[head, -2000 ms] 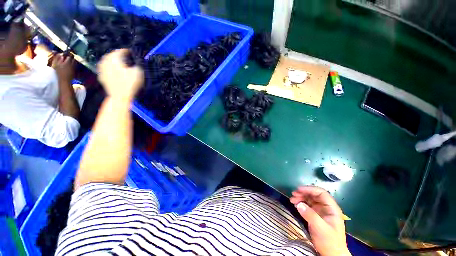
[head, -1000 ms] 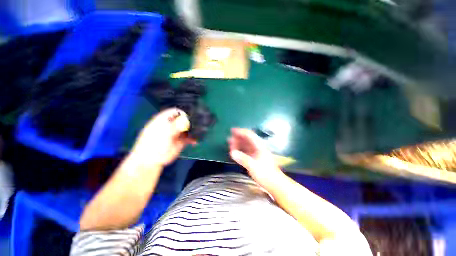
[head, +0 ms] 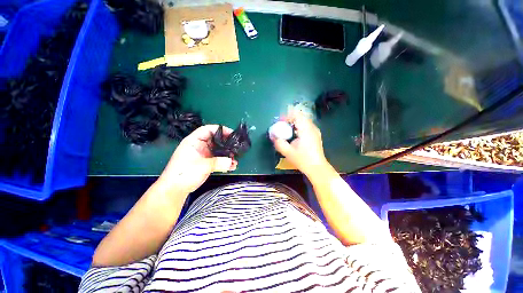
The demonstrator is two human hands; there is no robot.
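Note:
My left hand point(head: 198, 157) holds a dark spiky rosette point(head: 231, 141) between thumb and fingers above the near part of the green tabletop point(head: 229, 91). My right hand point(head: 304, 142) is to its right, with thumb and fingers around the white glue bottle point(head: 281, 131), seen as a small white disc. The two hands are apart. Several dark rosettes point(head: 156, 97) lie on the table beyond my left hand. A spare dark clump point(head: 331, 100) lies to the right, beyond my right hand.
Far side: cardboard square point(head: 221, 43), small tube point(head: 246, 24), phone point(head: 312, 33) and slim white bottle point(head: 364, 47). A clear panel point(head: 395, 109) and tray of golden-brown pieces point(head: 487, 150) are at right. Blue crates stand left point(head: 74, 114) and lower right point(head: 504, 229).
The view has swung right. My left hand has come from the left crate area to the near table with a rosette. My right hand has moved onto the glue bottle. The other person has left the view.

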